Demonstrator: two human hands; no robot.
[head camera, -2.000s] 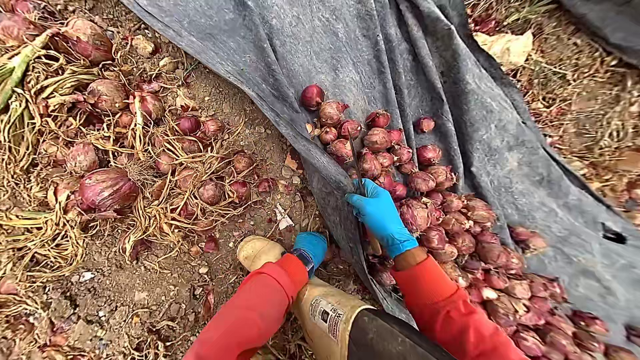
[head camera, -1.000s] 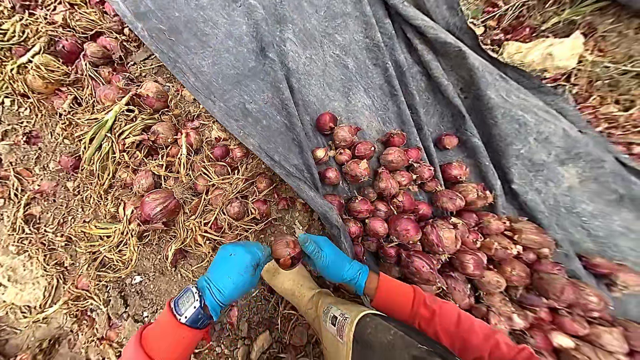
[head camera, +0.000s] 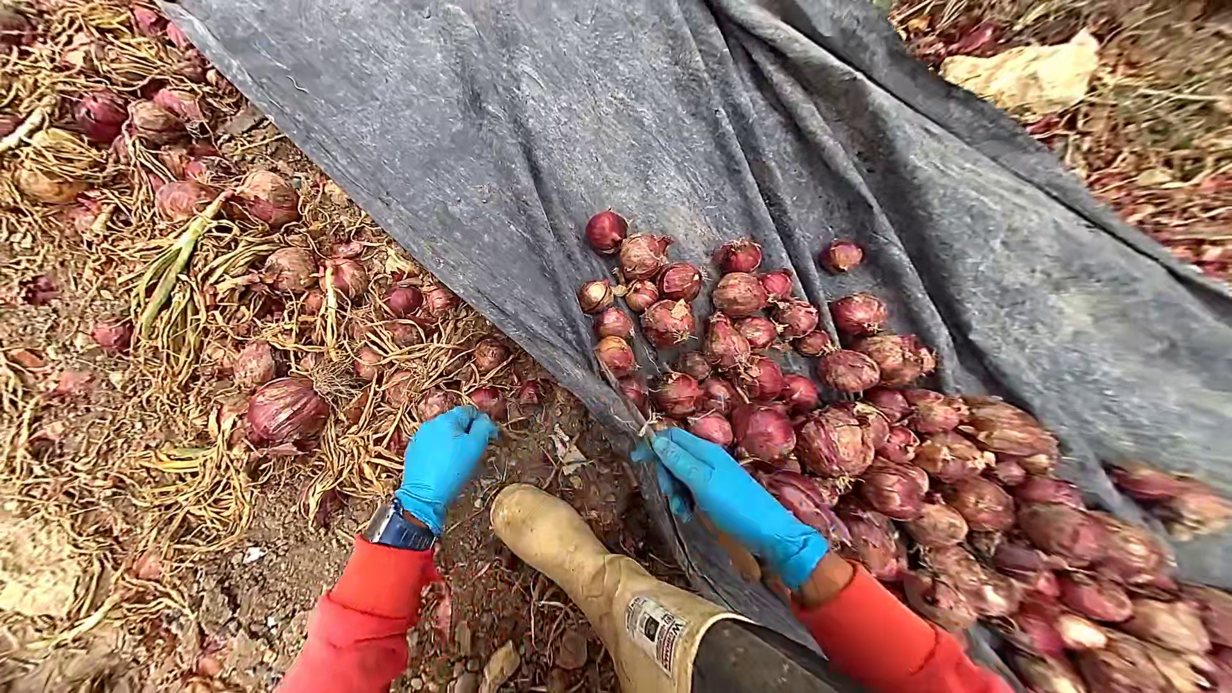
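My left hand (head camera: 448, 460), in a blue glove with a wristwatch behind it, is over the soil beside untrimmed red onions with dried tops (head camera: 289, 411). Its fingers are curled, and whether something small is inside cannot be seen. My right hand (head camera: 727, 496), also gloved in blue, is at the near edge of the grey fabric sheet (head camera: 616, 125), beside the pile of red onions (head camera: 835, 441). Its thumb and fingers are bent together near a thin pale stalk or root; what they grip, if anything, is unclear.
A tan rubber boot (head camera: 568, 549) stands on the soil between my hands. More onions and dry leaves lie along the left. A pale stone-like lump (head camera: 1025, 75) rests on dry litter beyond the sheet at upper right.
One second ago both hands were together at an onion above the boot. Now they are apart, the right over the sheet's edge, the left over the soil, and that onion is no longer between them.
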